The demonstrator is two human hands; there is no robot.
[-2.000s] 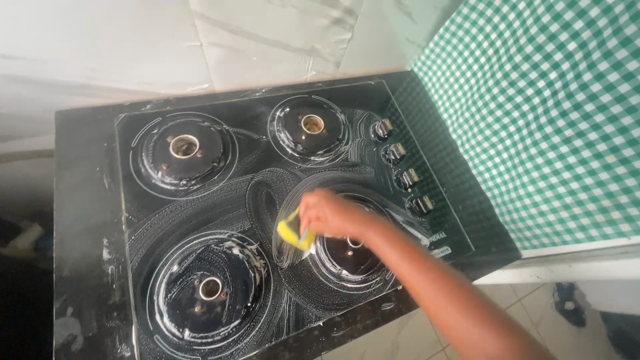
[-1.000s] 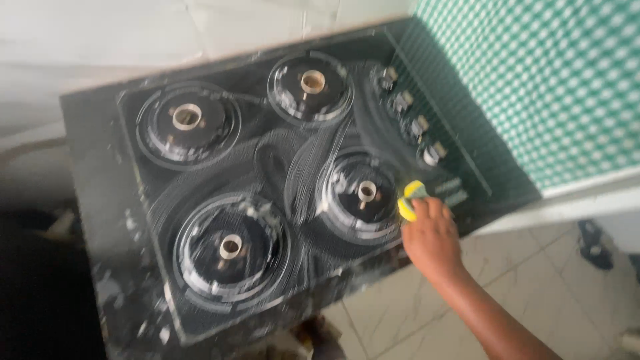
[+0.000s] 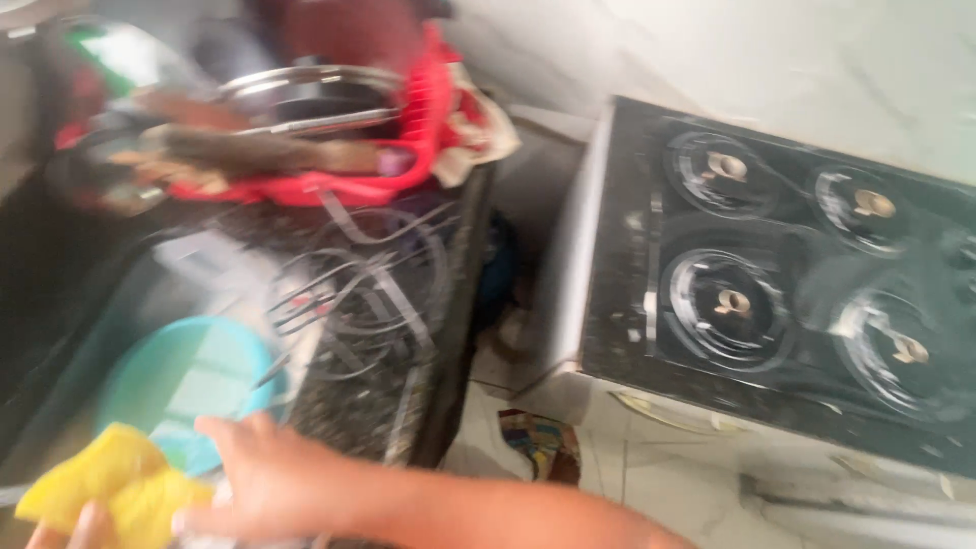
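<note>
At the bottom left, the fingertips of my left hand [image 3: 76, 530] grip a yellow cloth or sponge [image 3: 114, 484]; the rest of that hand is out of view. My right hand [image 3: 278, 480] reaches in from the lower right, fingers apart, with its thumb at the cloth's right edge. Just beyond both hands, a turquoise basin [image 3: 267, 354] sits in the sink, with light liquid or suds in it. To the right is a black glass cooktop [image 3: 793, 244] with whitish smears around its burners. Motion blur hides finer detail.
A red dish rack [image 3: 427, 99] full of pans and utensils stands at the back left. Metal wire pan supports [image 3: 374, 282] lie on the speckled dark counter [image 3: 335, 415]. A gap separates counter and cooktop. A patterned item [image 3: 541, 442] is on the tiled floor.
The view has swung left from the cooktop to the sink. My right hand has left the cooktop, where it held a yellow sponge or cloth, and is over the sink. My left fingertips have come into view.
</note>
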